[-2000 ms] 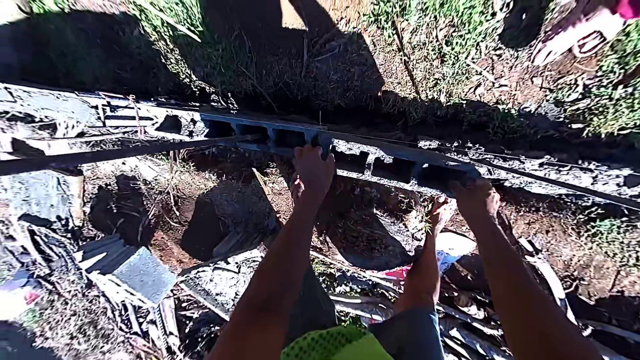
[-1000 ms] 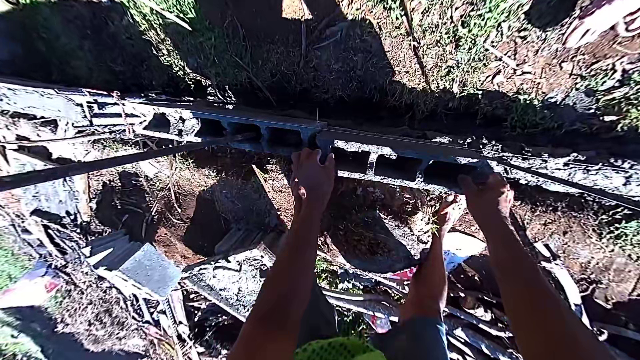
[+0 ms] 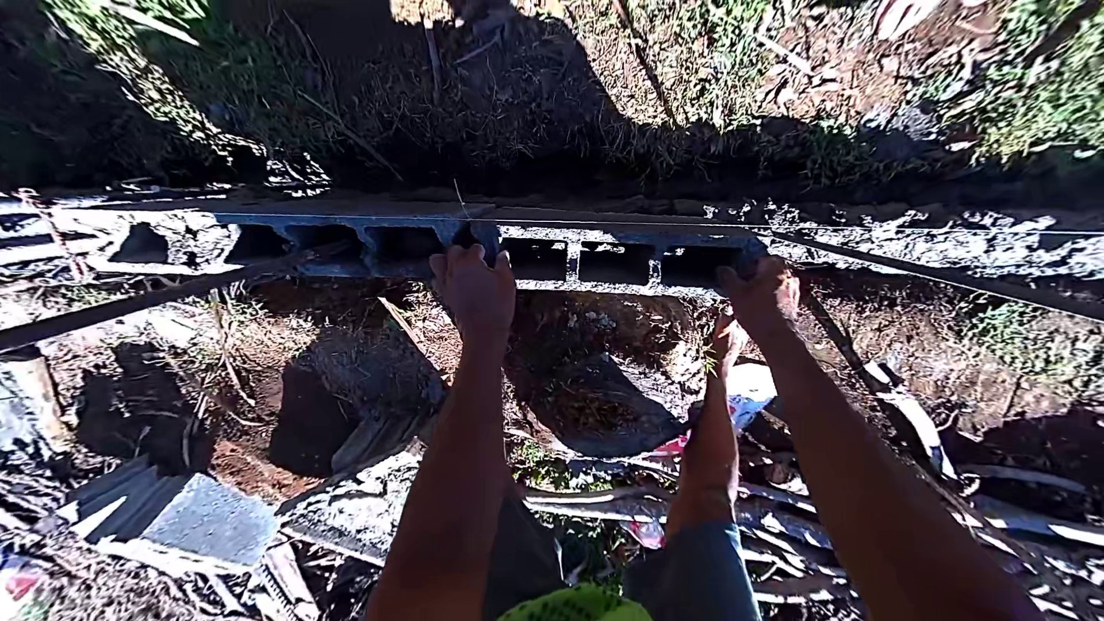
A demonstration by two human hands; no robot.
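A hollow concrete block (image 3: 617, 235) lies along the top of a low block wall, its open cells facing up. My left hand (image 3: 474, 285) grips its left end, where it meets or nearly meets a neighbouring hollow block (image 3: 345, 220). Around the right end of the same block my right hand (image 3: 763, 293) is closed. The fingertips of both hands are partly hidden in the shaded cells. A thin taut string (image 3: 621, 222) runs along the far edge of the blocks.
Dark bars or poles (image 3: 164, 295) slant across the wall at both sides. Below, a loose concrete block (image 3: 207, 522) sits among sticks and debris. Rough mortar (image 3: 966, 250) covers the wall top at right. Grass and soil lie beyond the wall. My bare leg (image 3: 711, 448) is near the wall.
Both hands stay at the two ends of the block. The pale shape at the upper right, perhaps a person's hand or foot, is now largely out of view.
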